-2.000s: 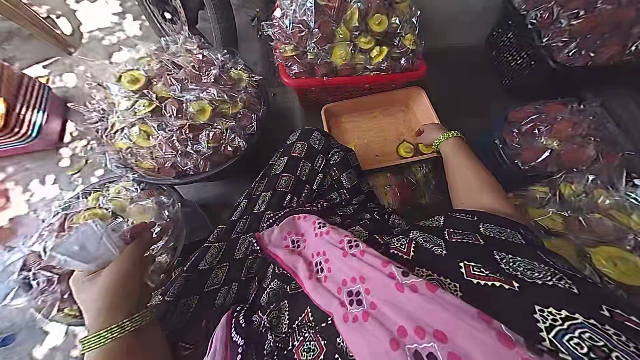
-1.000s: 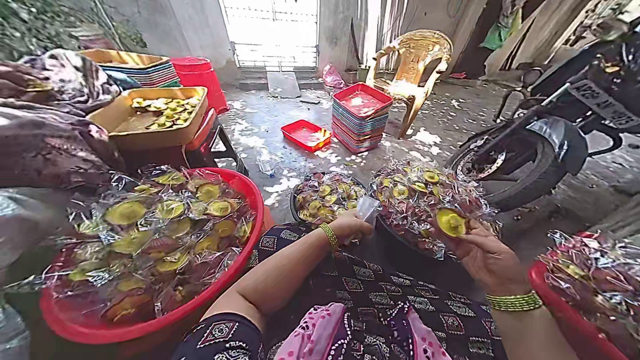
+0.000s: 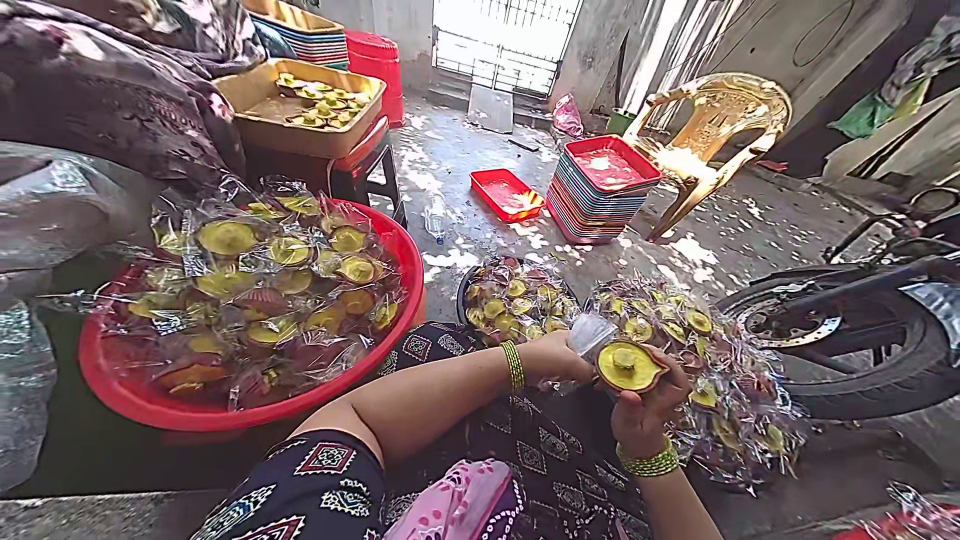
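Note:
My left hand grips a small clear plastic bag. Close beside it, my right hand holds a small clay oil lamp filled with yellow wax, its face turned up towards me and its pointed lip to the right. Bag and lamp meet or overlap; whether the lamp is inside the bag I cannot tell. Beyond my hands, wrapped lamps fill a dark round tub, with a larger heap of wrapped lamps to its right.
A red tub of wrapped lamps is at left. Behind it, a tan tray holds unwrapped lamps. Farther off are stacked trays, a red tray, a plastic chair and a clear bottle. A motorcycle wheel is at right.
My right hand was in an orange tray by two lamps two seconds ago; it now holds one up. My hands have come together since a second ago. The view has swung widely.

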